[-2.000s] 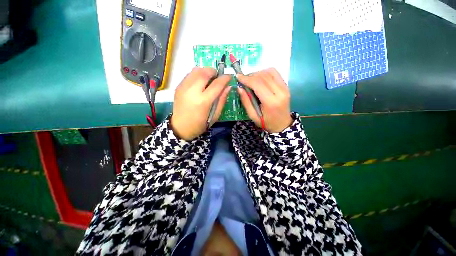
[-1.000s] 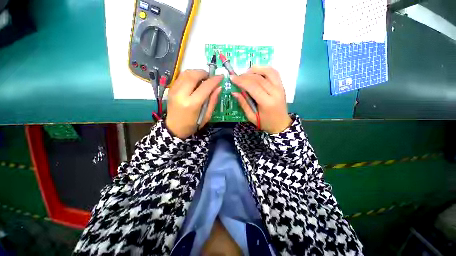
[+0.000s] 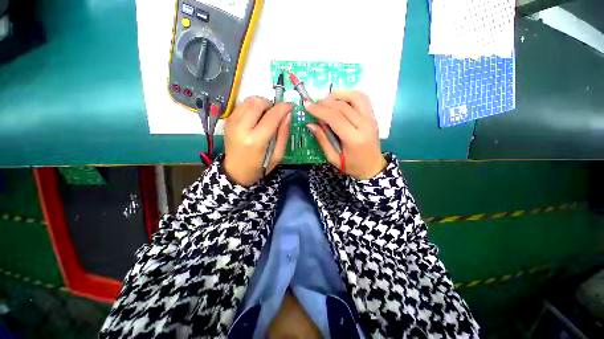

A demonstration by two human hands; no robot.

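Observation:
A green circuit board (image 3: 303,142) lies on the white paper at the bench edge, partly under my hands. My left hand (image 3: 257,138) holds a grey probe with a black tip (image 3: 279,85). My right hand (image 3: 349,132) holds a grey probe with a red tip (image 3: 295,81). Both tips point at the upper left part of the board, close together; I cannot tell if they touch it. The multimeter (image 3: 208,56) lies left of my hands, its dial (image 3: 203,57) mid-body, with red and black leads plugged in at its lower end.
White paper (image 3: 159,106) lies under the meter and board. A blue clipboard (image 3: 475,89) with a printed sheet (image 3: 471,26) is at the right. A red-rimmed tray (image 3: 59,245) with a green board (image 3: 82,175) is below the bench at left. A dark object (image 3: 20,26) is at the upper left.
The view has shifted, so the meter and board sit farther right than at first. Both probe tips have moved from the board's upper middle to its upper left. Both hands keep their probes.

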